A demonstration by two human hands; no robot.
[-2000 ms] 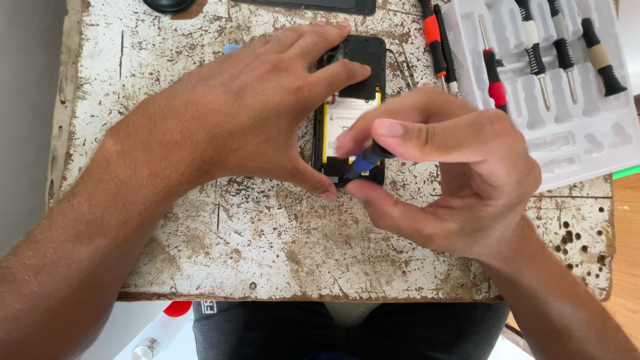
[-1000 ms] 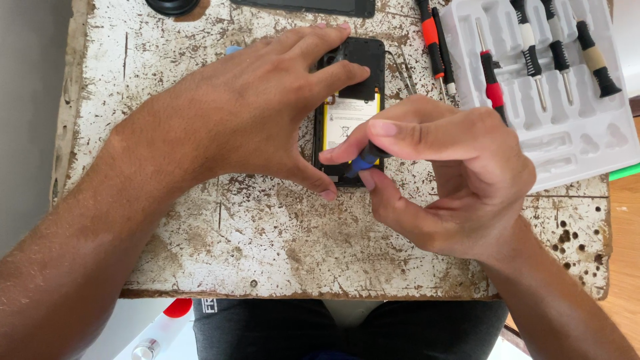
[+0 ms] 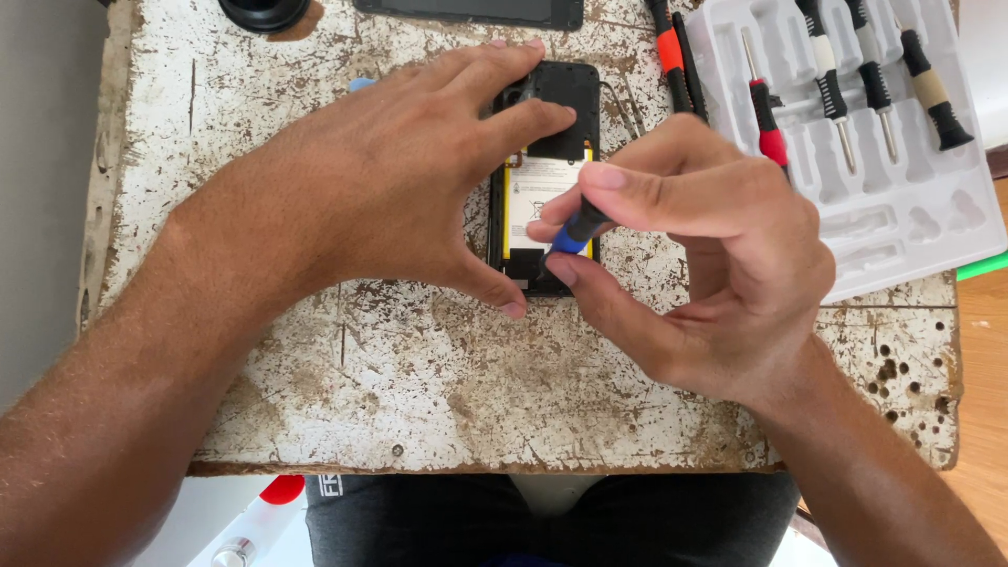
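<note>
An opened smartphone (image 3: pixel 563 102) lies on the worn wooden table, its white, yellow-edged battery (image 3: pixel 539 189) exposed. My left hand (image 3: pixel 394 165) spreads over the phone's left side, fingers at its upper part and the thumb by its lower left corner. Between the fingers and thumb of my right hand (image 3: pixel 709 252) is a small blue and black precision screwdriver (image 3: pixel 579 228), tilted over the phone's lower end. Its tip is too dark and small to make out against the black lower part.
To the right, a white plastic tray (image 3: pixel 937 260) holds several precision screwdrivers (image 3: pixel 874 75). Tweezers (image 3: pixel 630 110) and an orange and black tool (image 3: pixel 669 55) lie beside it. A dark phone panel (image 3: pixel 472 9) and a round black object (image 3: pixel 264 12) sit at the back.
My right hand's fingers have shifted slightly around the screwdriver's handle. My left hand stays in place over the phone.
</note>
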